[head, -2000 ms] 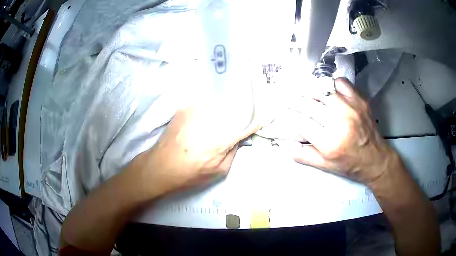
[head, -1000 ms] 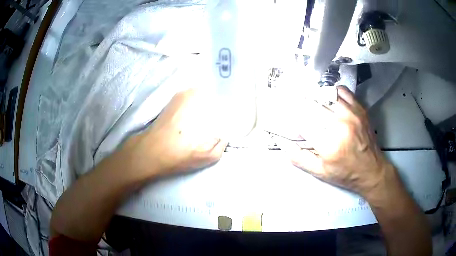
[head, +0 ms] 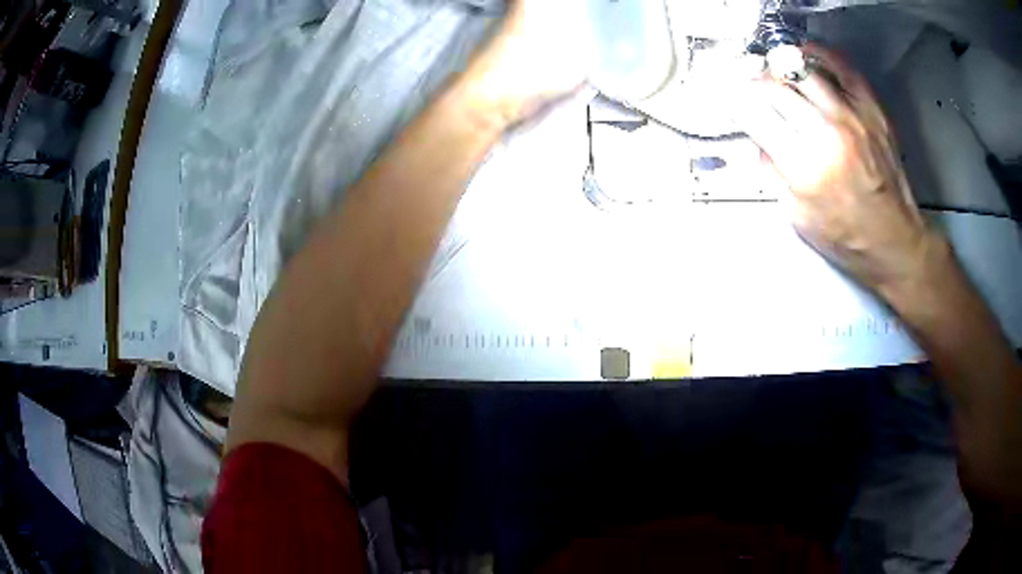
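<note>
The pale grey garment spreads left of the needle area, its right part overexposed. My left hand is at the top centre, partly washed out, its fingertips lost in glare beside the long pale lamp cover or guard. My right hand is just below the presser foot area, fingers bent towards it over overexposed white cloth. A curved cloth edge runs between the hands, above the metal slide plate. Whether either hand grips the cloth cannot be made out.
The white table's front edge bears a printed ruler, a dark olive mark and a yellow mark. A brown wooden edge runs along the left. Grey cloth hangs below left. A dark cord lies at far right.
The view has shifted downwards, so the table and machine sit higher. My left hand has moved farther from the front edge, with its arm extended. More of the slide plate shows. My right hand stays near the presser foot.
</note>
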